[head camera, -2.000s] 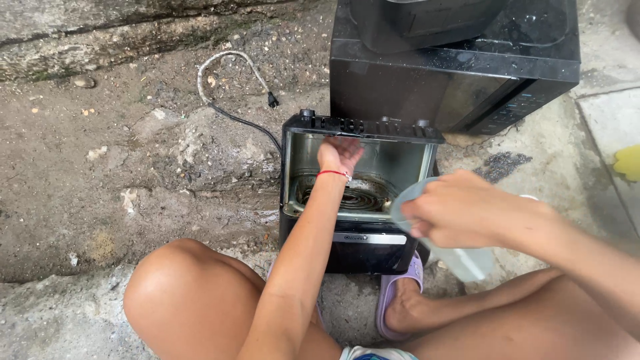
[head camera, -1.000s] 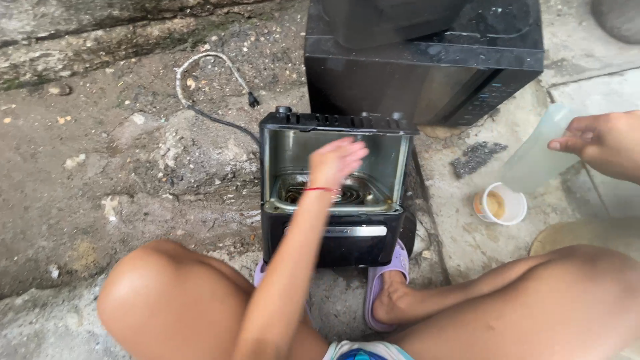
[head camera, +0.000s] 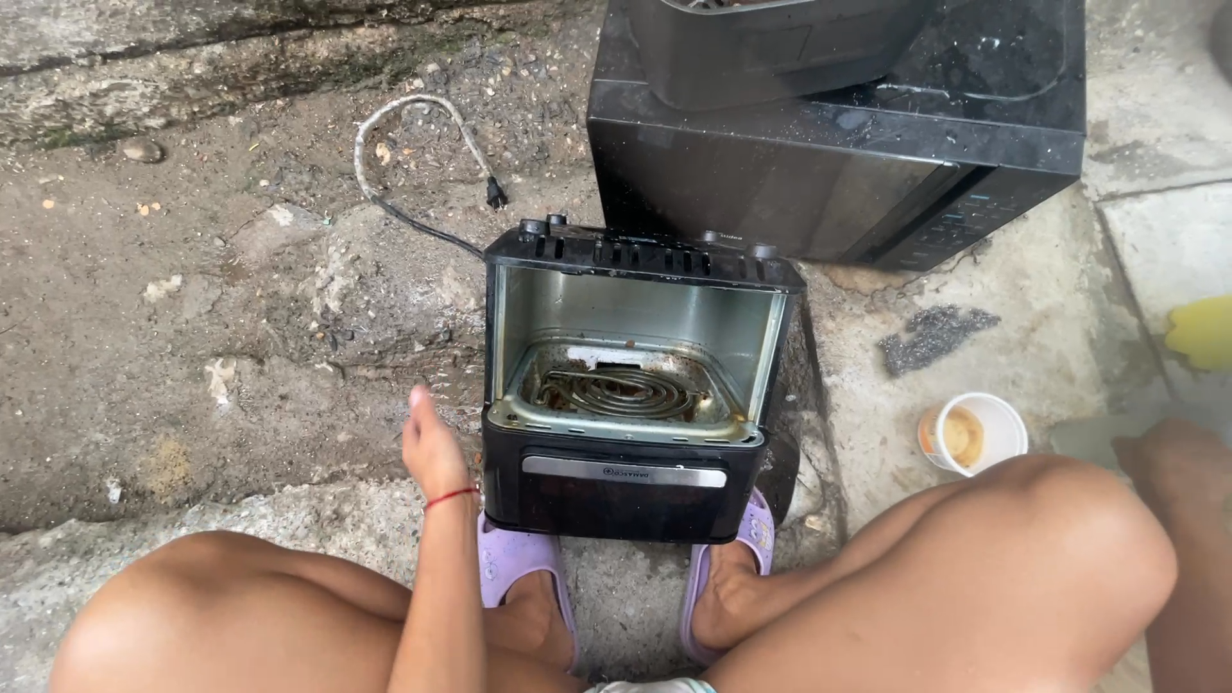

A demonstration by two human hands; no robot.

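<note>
A black air fryer body (head camera: 626,481) lies between my feet, its cavity facing up, with a rusty heating coil (head camera: 621,393) at the bottom. Just left of its casing is my left hand (head camera: 433,448), a red string at the wrist, holding nothing. My right hand (head camera: 1169,467) is blurred at the right edge beyond my knee, around a translucent plastic container (head camera: 1088,435) that is partly hidden. Between that container and the air fryer, a white plastic cup (head camera: 1001,428) with something yellowish-brown inside rests on the concrete.
A black microwave oven (head camera: 751,173) stands behind the air fryer, with a black basket (head camera: 770,48) on top. The power cord (head camera: 361,154) curls over rough ground at the left. Something yellow (head camera: 1203,332) lies at the right edge, and a dark scouring pad (head camera: 934,337) nearer.
My left hand has moved out of the air fryer's cavity to its left side. My right hand has moved from above the air fryer, with the translucent container, to the far right.
</note>
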